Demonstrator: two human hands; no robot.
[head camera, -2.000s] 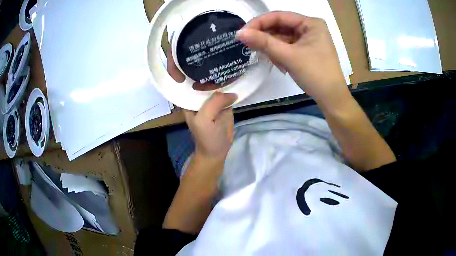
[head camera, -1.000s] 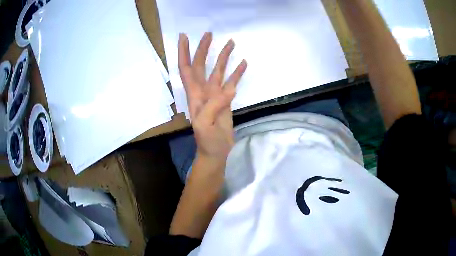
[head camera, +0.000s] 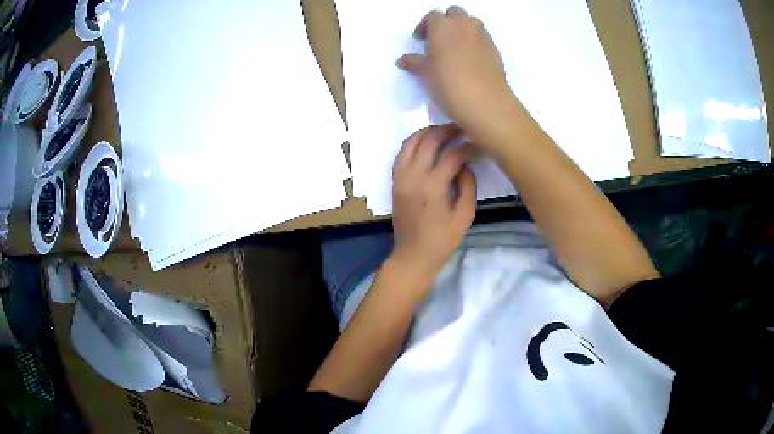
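Note:
A stack of glossy white sheets (head camera: 552, 110) lies in front of me in the middle of the bench. My left hand (head camera: 433, 182) rests over its front edge with curled fingers. My right hand (head camera: 462, 63) is above the sheets, farther forward, fingers bent and pointing left. No base is in either hand. Whether a small piece is between the fingers of either hand cannot be told.
A second stack of white sheets (head camera: 229, 127) is on the left, a smaller stack (head camera: 709, 76) on the right. Several white ring bases (head camera: 100, 199) stand at the far left. An open cardboard carton (head camera: 191, 415) with white curved pieces (head camera: 110, 343) is below the left table edge.
The round base held two seconds ago is out of view. My left hand has gone from spread to curled and moved right. My right arm has come back over the middle sheets.

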